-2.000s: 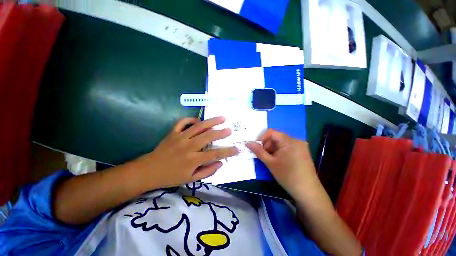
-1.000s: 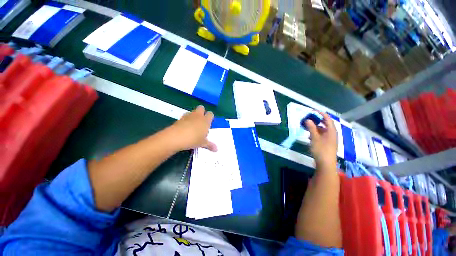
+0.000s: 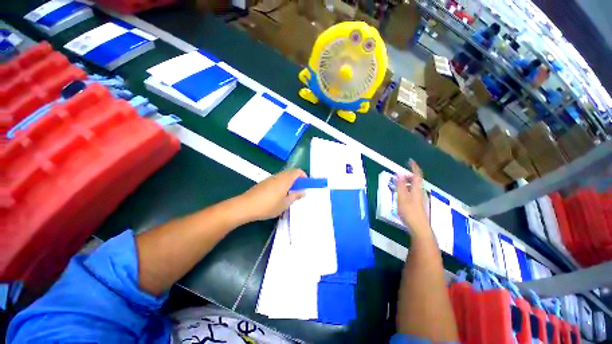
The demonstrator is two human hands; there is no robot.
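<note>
My left hand [image 3: 278, 193] pinches the top left corner of a flat blue-and-white printed card [image 3: 351, 222]. The card lies partly over another card [image 3: 337, 300] on the green surface in front of me. My right hand [image 3: 412, 199] is over a shallow white box [image 3: 387, 200] on the belt, its fingers pointing up and away from me. The fingers hide part of the box. I cannot make out a watch in the hand or tell what the fingers touch.
A white box [image 3: 337, 162] lies beyond the cards. Blue-and-white sleeved boxes [image 3: 270, 125] line the belt on both sides. Red watch trays stand at the left [image 3: 87, 168] and lower right [image 3: 480, 312]. A yellow-and-blue fan [image 3: 346, 67] stands beyond the belt.
The watch has gone from the cards to my right hand, then out of clear sight at the white box. My left hand has shifted from lying on the card to gripping its corner. The view has swung up.
</note>
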